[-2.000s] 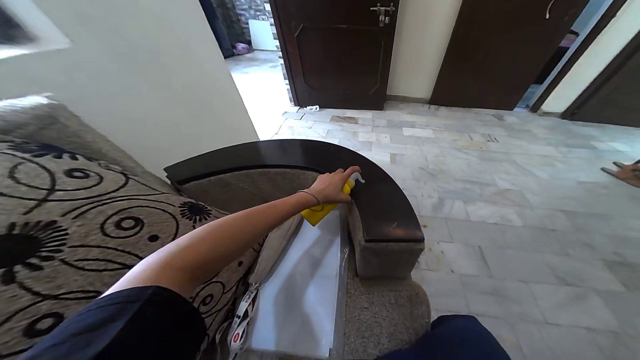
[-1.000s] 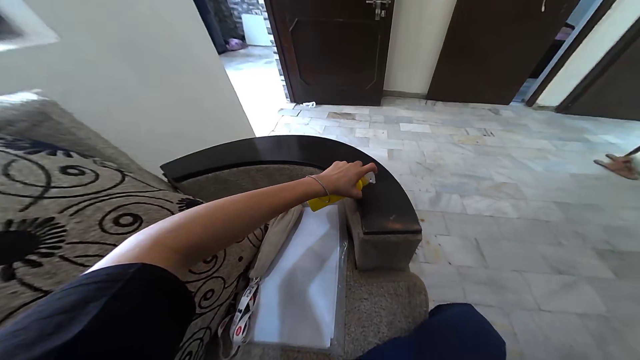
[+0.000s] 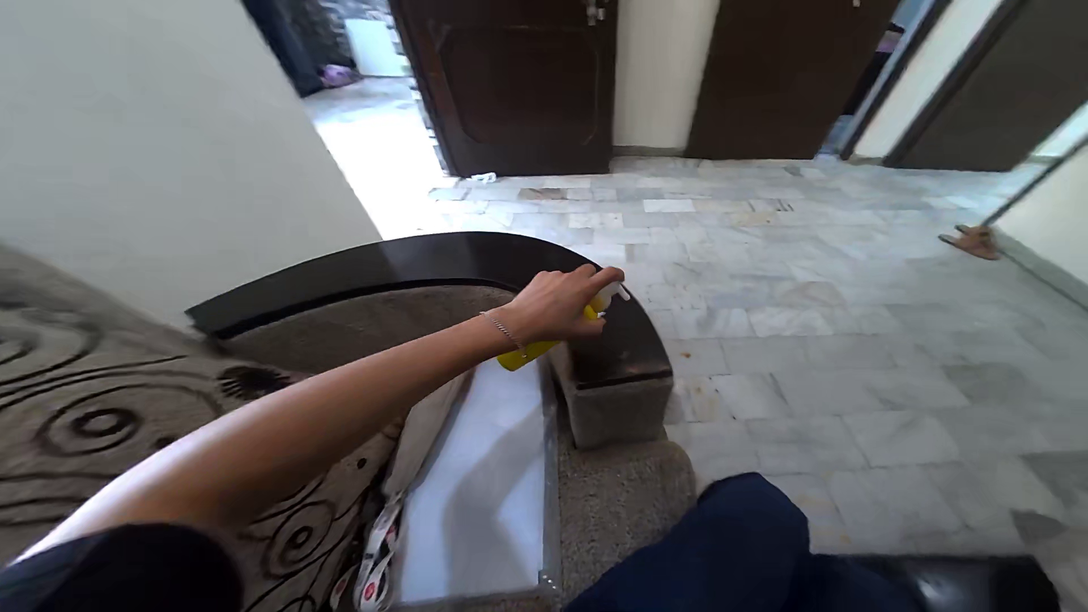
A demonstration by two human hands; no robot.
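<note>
My left hand (image 3: 557, 306), reaching in from the lower left with a thin bracelet at the wrist, is closed around a yellow spray bottle (image 3: 527, 353). The bottle is tilted, and its white nozzle points right, over the dark curved top of the sofa armrest (image 3: 459, 255). Most of the bottle is hidden by the hand. Below it, a flat white panel (image 3: 476, 501) with a clear edge lies on the seat. A printed strap (image 3: 374, 561) lies along the panel's left side. My right hand is out of view.
Patterned sofa upholstery (image 3: 93, 425) is at left, beside a pale wall (image 3: 170, 127). Marble tiles (image 3: 807, 340) cover the floor at right, with sandals (image 3: 973, 241) by the far wall. Dark doors (image 3: 527, 85) stand behind. My knee (image 3: 731, 544) is at the bottom, near a dark glossy surface (image 3: 943, 582).
My left hand, still holding the spray bottle, has shifted a little along the armrest toward its front end. The view has moved slightly.
</note>
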